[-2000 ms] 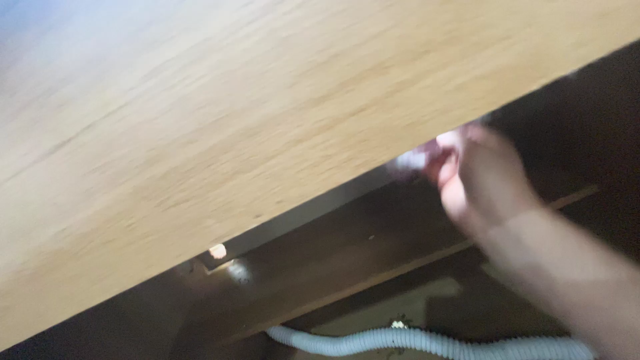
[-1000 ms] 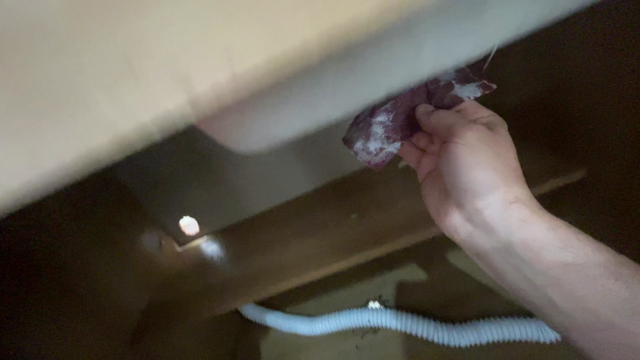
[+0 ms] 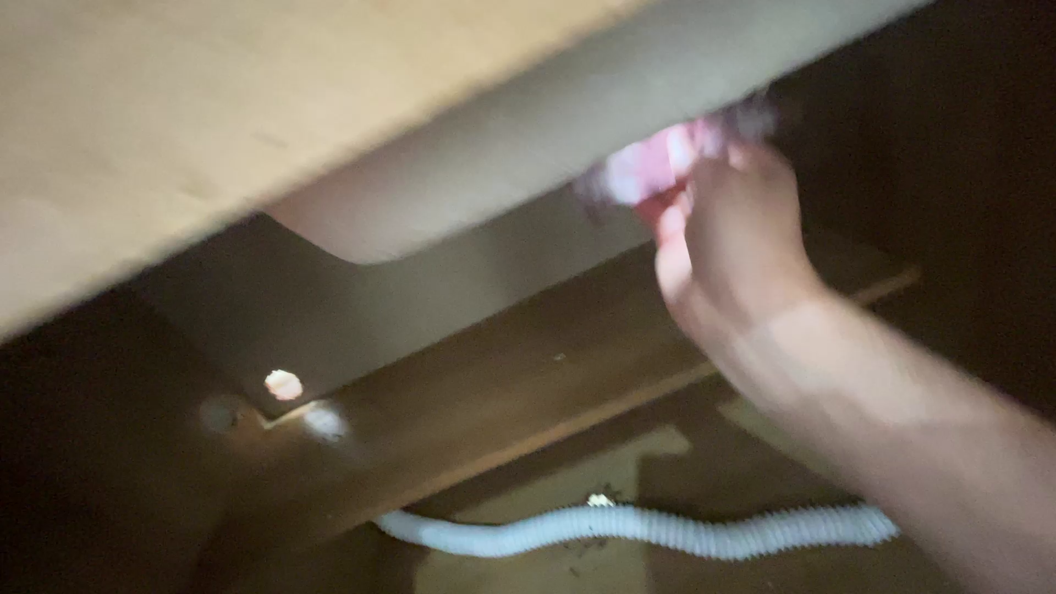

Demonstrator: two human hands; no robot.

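Observation:
My right hand (image 3: 734, 223) reaches up from the lower right with a crumpled maroon and white cloth (image 3: 652, 169) pinched in its fingers. Motion blurs both the cloth and the fingers. The cloth is at the lower edge of a smooth grey surface (image 3: 462, 173), which looks like the underside of a basin; whether they touch I cannot tell. My left hand is out of view.
A pale wooden panel (image 3: 206, 107) fills the upper left. Below, a wooden rail (image 3: 511, 404) crosses the dark cabinet interior. A white corrugated hose (image 3: 627, 528) runs along the bottom. A small lit hole (image 3: 284, 384) shows at left.
The grey surface, hidden behind the wooden panel two seconds ago, shows below it now. The cloth, spread out and sharp one second ago, is blurred and more bunched at my right hand.

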